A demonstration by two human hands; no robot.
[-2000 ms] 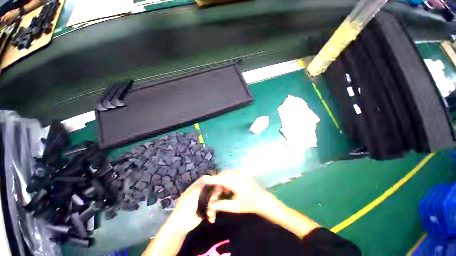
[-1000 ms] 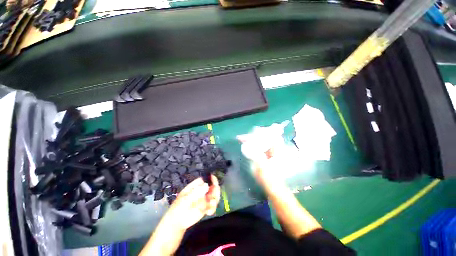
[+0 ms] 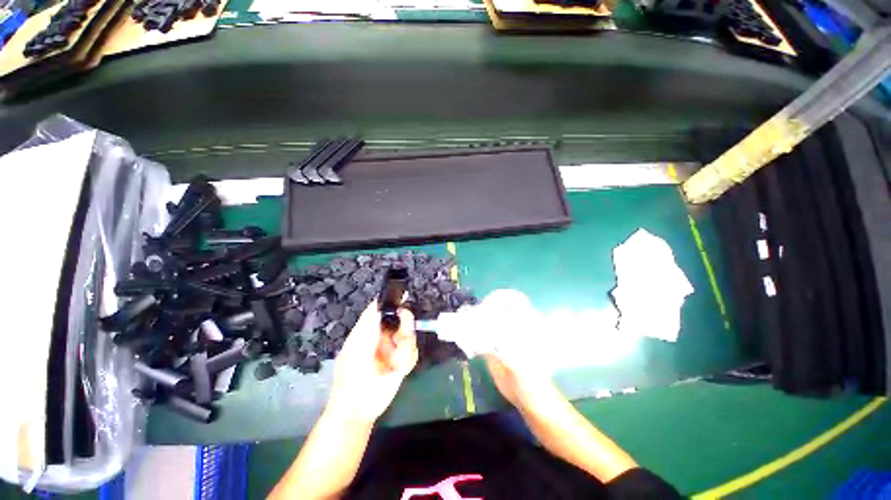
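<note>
My left hand (image 3: 376,359) holds a glossy black housing (image 3: 395,287) upright over the pile of small dark pads (image 3: 327,305). My right hand (image 3: 506,352) is just to the right, washed out by glare. It holds a small white item (image 3: 437,325) whose narrow end points at the lower part of the housing and seems to reach it; whether they touch I cannot tell. The fingers of my right hand blend into the glare. More black housings (image 3: 200,363) lie in a tangled heap at the left of the pads.
A shallow black tray (image 3: 430,200) lies behind the pads, with a few housings (image 3: 327,161) slanted at its left end. White cloths or sheets (image 3: 648,283) lie at right. A tall black stack (image 3: 801,264) and yellow-wrapped post (image 3: 747,161) stand far right. A plastic-lined box (image 3: 122,293) stands at left.
My right hand has picked up the white item from the bench and brought it left to my left hand. My left hand has raised the black housing upright. The view has shifted left.
</note>
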